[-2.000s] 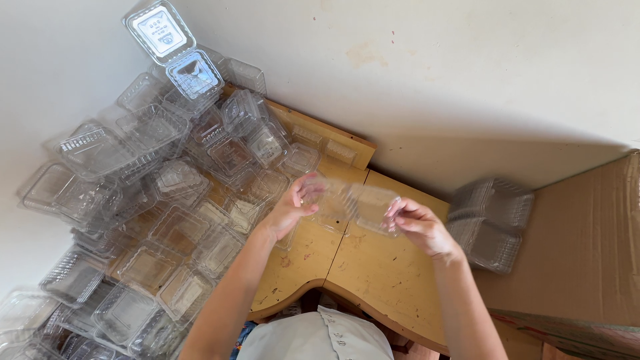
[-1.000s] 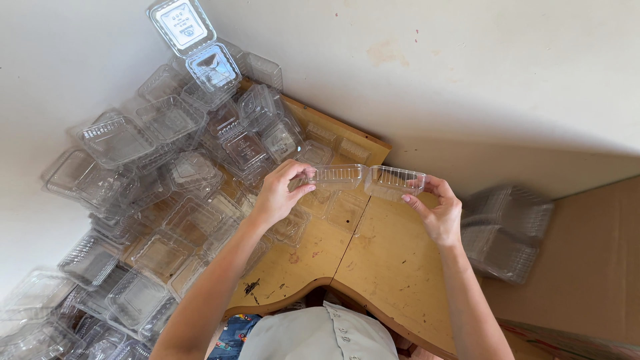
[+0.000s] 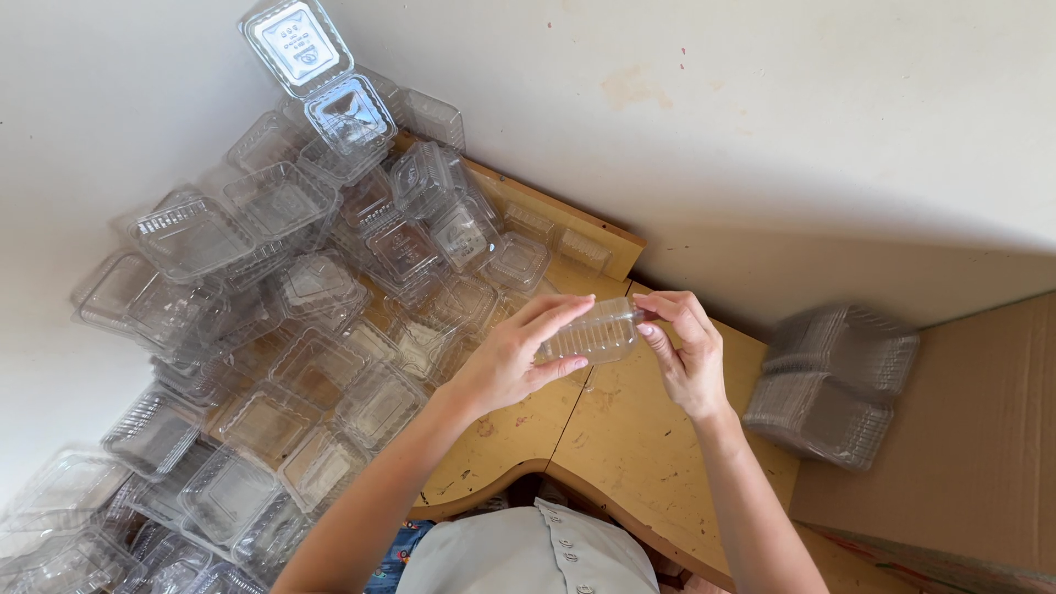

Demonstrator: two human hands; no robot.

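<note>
A clear plastic clamshell container (image 3: 598, 334) is held between my two hands above the wooden table, its ribbed side toward me and its two halves close together. My left hand (image 3: 528, 351) grips its left end, fingers on top and thumb below. At the right end, the thumb and fingers of my right hand (image 3: 685, 351) pinch the edge. Left of my hands, a large heap of similar clear containers (image 3: 309, 367) covers the table. To the right stands a nested stack of open clamshells (image 3: 833, 384).
A large cardboard box (image 3: 940, 445) stands on the right, beside the nested stack. The wooden table (image 3: 635, 462) has a curved front edge close to my body and a raised wooden strip (image 3: 569, 214) along the back. Pale walls rise behind and at the left.
The container was spread open between my hands; now its halves are brought close together. My hands have come nearer each other.
</note>
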